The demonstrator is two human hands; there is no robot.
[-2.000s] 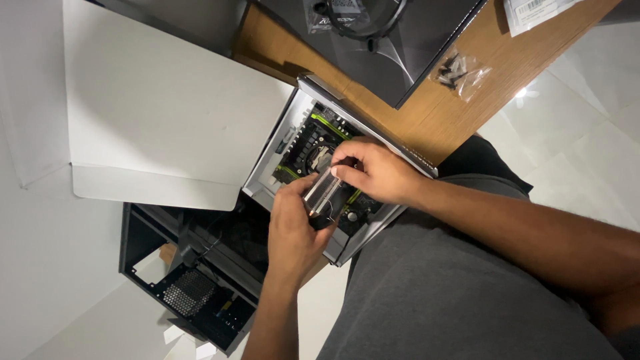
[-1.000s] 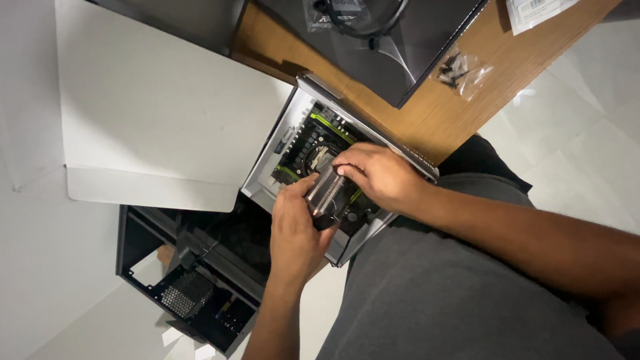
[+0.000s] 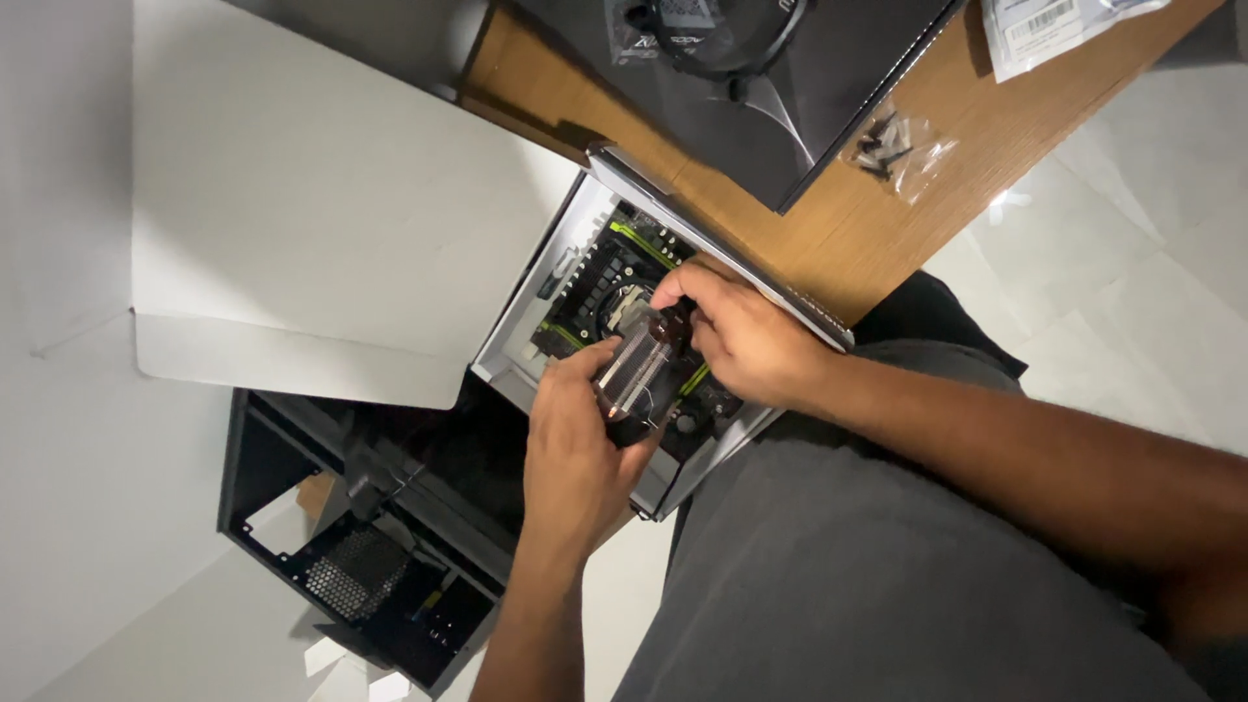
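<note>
A dark CPU cooler with a finned metal heatsink (image 3: pixel 634 375) is tilted above a motherboard (image 3: pixel 624 263) with green stripes, which lies in an open white-lined box (image 3: pixel 507 356). My left hand (image 3: pixel 580 439) grips the cooler from the lower left, thumb and fingers around its sides. My right hand (image 3: pixel 746 331) is at the cooler's upper right end, its fingertips on or beside the dark round part there. Whether it grips that part cannot be told. The cooler and my hands hide much of the board's middle.
The box's large white lid (image 3: pixel 341 214) stands open to the left. A black computer case (image 3: pixel 380 546) lies below it. On the wooden table (image 3: pixel 985 166) are a black box (image 3: pixel 780 117) with a cable on it, a clear bag of screws (image 3: pixel 902 151) and a labelled packet (image 3: pixel 1043 34).
My right hand's fingers have shifted at the cooler's upper end, and more of the metal fins shows than one second ago. My left hand keeps its hold.
</note>
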